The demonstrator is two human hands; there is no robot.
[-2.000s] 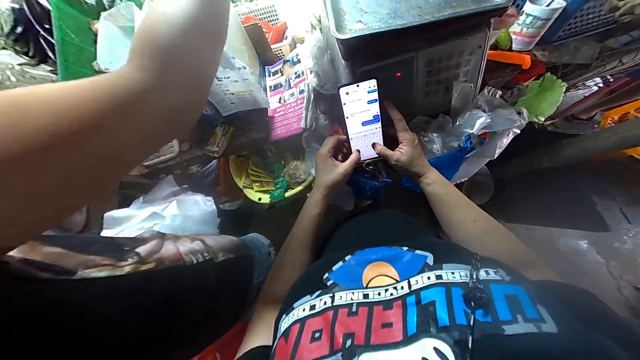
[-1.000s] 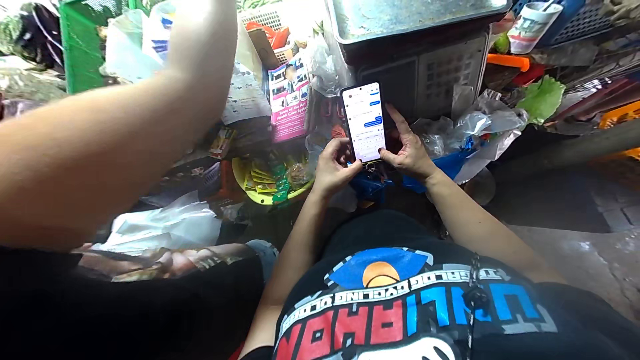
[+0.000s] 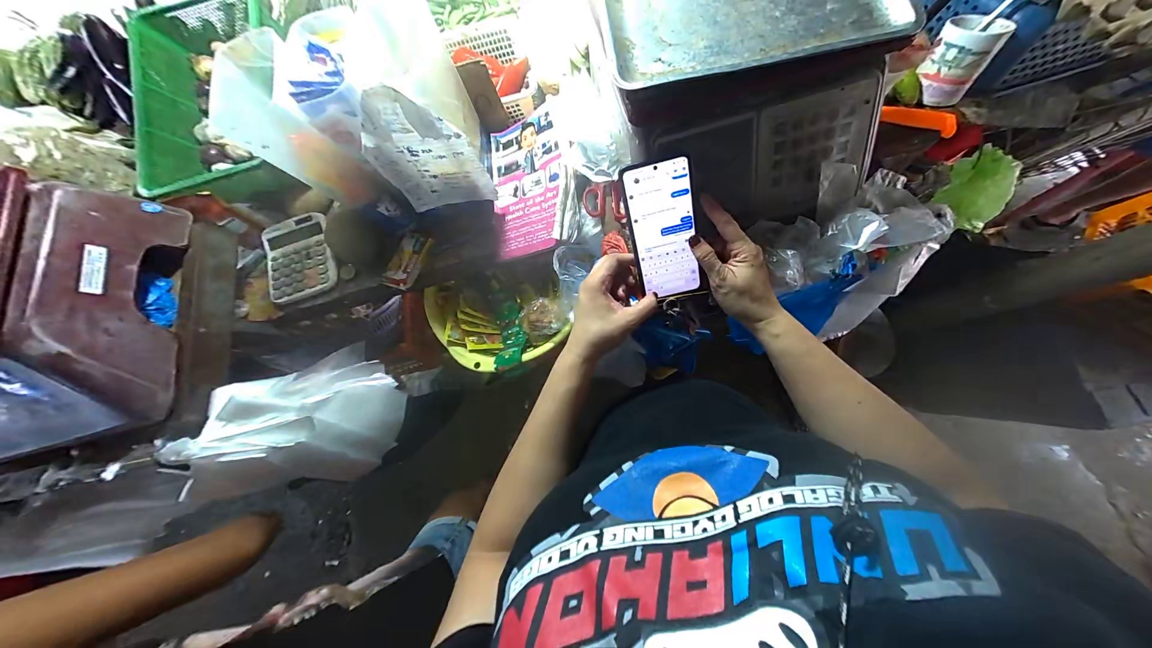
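Note:
A smartphone (image 3: 664,225) is held upright in front of my body, its lit screen showing a chat and an on-screen keyboard. My left hand (image 3: 614,301) grips its lower left side, the thumb at the bottom edge of the screen. Around the right side is my right hand (image 3: 736,263), with its thumb on the keyboard's right part and the fingers behind the phone. Just left of the phone are red-handled scissors (image 3: 601,200) and a pink printed leaflet (image 3: 531,193). A metal tray (image 3: 756,40) lies beyond it on a dark box-shaped unit.
A yellow-green basket (image 3: 438,337) with packets is left of my left forearm. Farther left are a calculator (image 3: 299,258), a green crate (image 3: 148,108), a maroon case (image 3: 108,297) and plastic bags (image 3: 306,414). At right are crumpled plastic (image 3: 864,225) and a cup (image 3: 965,58). Another person's arm (image 3: 153,585) shows lower left.
The other person's arm, which crossed the upper left, is now low at the left edge, so the calculator and maroon case show. Both my hands have stayed on the phone.

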